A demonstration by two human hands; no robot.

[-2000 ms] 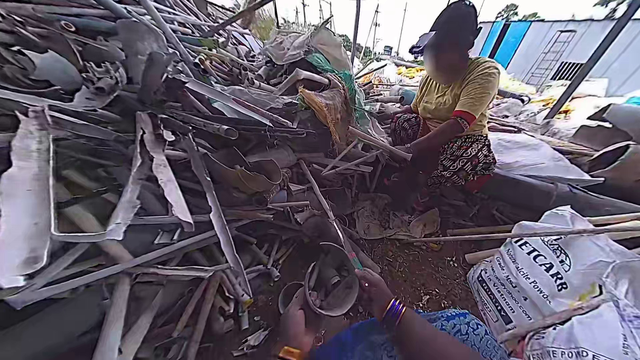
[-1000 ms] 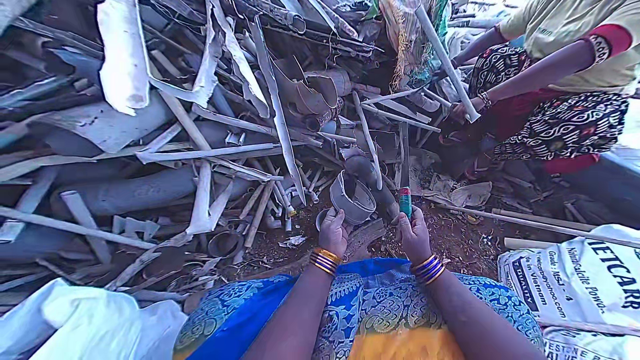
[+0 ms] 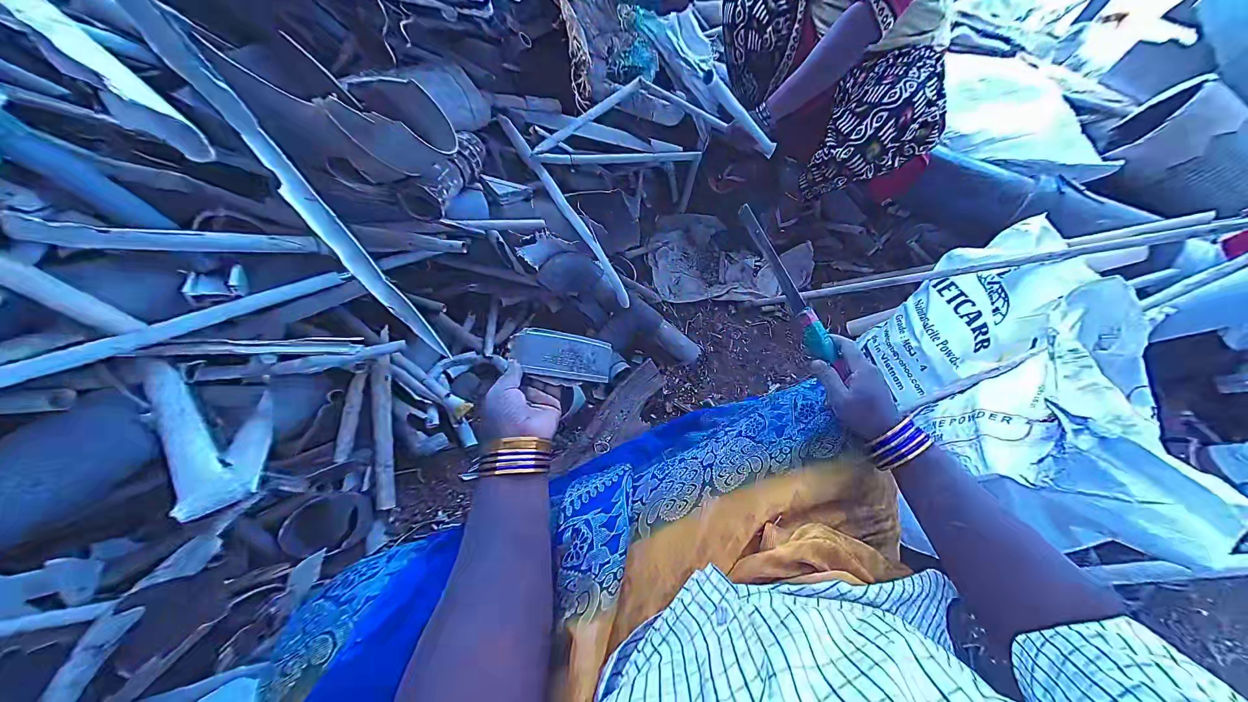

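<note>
My left hand [image 3: 522,402], with bangles at the wrist, is on a grey pipe piece [image 3: 563,356] that bears faint marks; its fingers are partly hidden, and the piece seems held at its near left end. In my right hand [image 3: 860,390] is a knife-like tool [image 3: 777,261] with a long narrow blade and a green and red handle, its blade pointing up and to the left, apart from the pipe piece. Beyond the pipe piece lies a dark pipe fitting [image 3: 585,278] on the ground.
A heap of broken pipes [image 3: 322,229] fills the left and far side. A printed white sack [image 3: 1004,322] lies at the right, with long thin pipes [image 3: 1024,255] across it. A co-worker's arm [image 3: 819,63] reaches in at the top, near pale pipe pieces.
My right hand with the bladed tool has moved right, away from the pipe piece. The pipe piece in my left hand has turned. The view has tilted down since the first frame.
</note>
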